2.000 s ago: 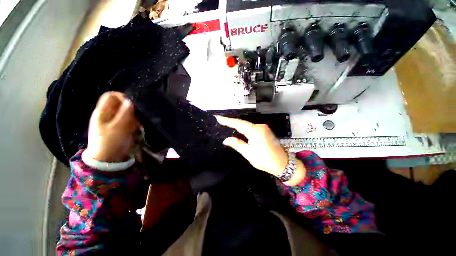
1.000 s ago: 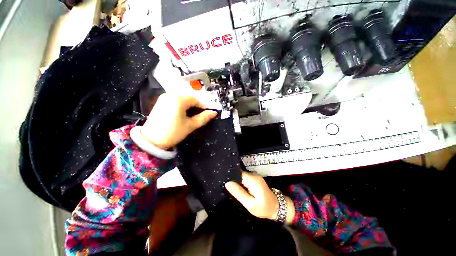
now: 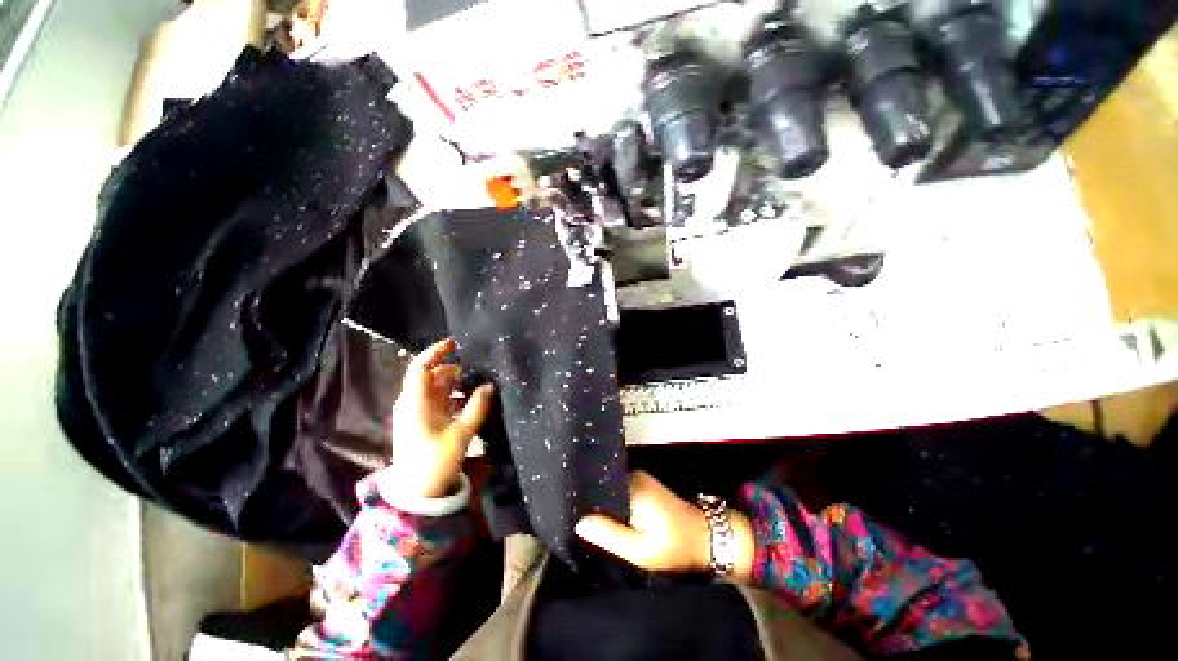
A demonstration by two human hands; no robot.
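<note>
A black fabric piece (image 3: 536, 349) with white specks runs from the needle area (image 3: 578, 230) of the overlock machine (image 3: 510, 97) down toward my lap. My right hand (image 3: 659, 527) holds its lower right edge, thumb on top. My left hand (image 3: 439, 420) is at its left edge, fingers apart and slightly curled; whether it touches the cloth is unclear. A pale thread chain (image 3: 381, 338) loops left of the piece. The orange-red part (image 3: 501, 190) shows just above the fabric's upper end.
A large black fabric heap (image 3: 220, 284) lies at the left. Black tension knobs (image 3: 785, 110) stand across the machine front. A dark plate (image 3: 674, 341) and a ruler scale (image 3: 827, 394) are on the bed. Dark cloth (image 3: 891, 504) lies below the table at right.
My left hand has moved from beside the presser foot down toward me and opened. The fabric's upper part is uncovered. My right hand still holds the lower edge, slightly lower in view.
</note>
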